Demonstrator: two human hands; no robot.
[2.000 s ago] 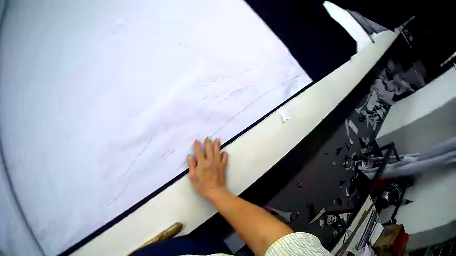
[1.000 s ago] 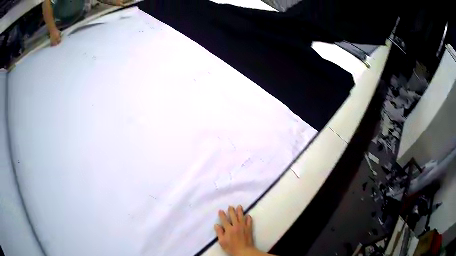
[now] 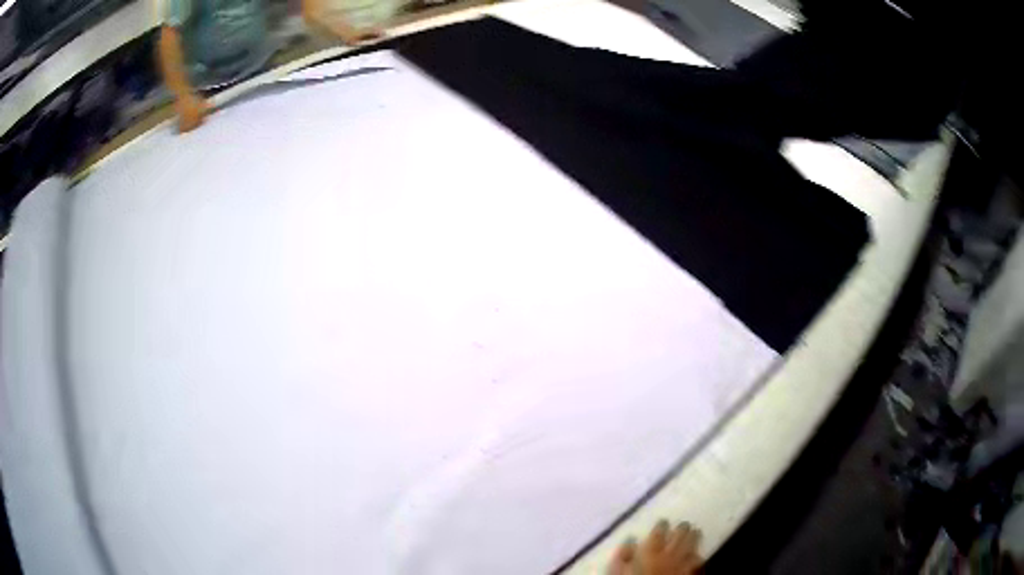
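Observation:
The white paper marker [image 3: 292, 303] lies spread over the table, with a low crease toward its lower right. Black fabric [image 3: 674, 191] lies beyond its right edge, and a thin dark line of it shows along the near edge. My right hand [image 3: 660, 550] is at the bottom edge, cut off and blurred. Its fingers are apart over the pale table margin, beside the paper's near edge, and hold nothing that I can see. My left hand is not in view.
A helper in a blue-green top stands at the far side, one hand [image 3: 191, 110] at the paper's far edge. Another person's hand [image 3: 357, 34] is to its right. The pale table edge [image 3: 837, 337] curves up the right. Scraps litter the dark floor.
The view has swung up and left, bringing the far side and the helper in. My right hand now sits lower and farther right in the picture, still at the table margin.

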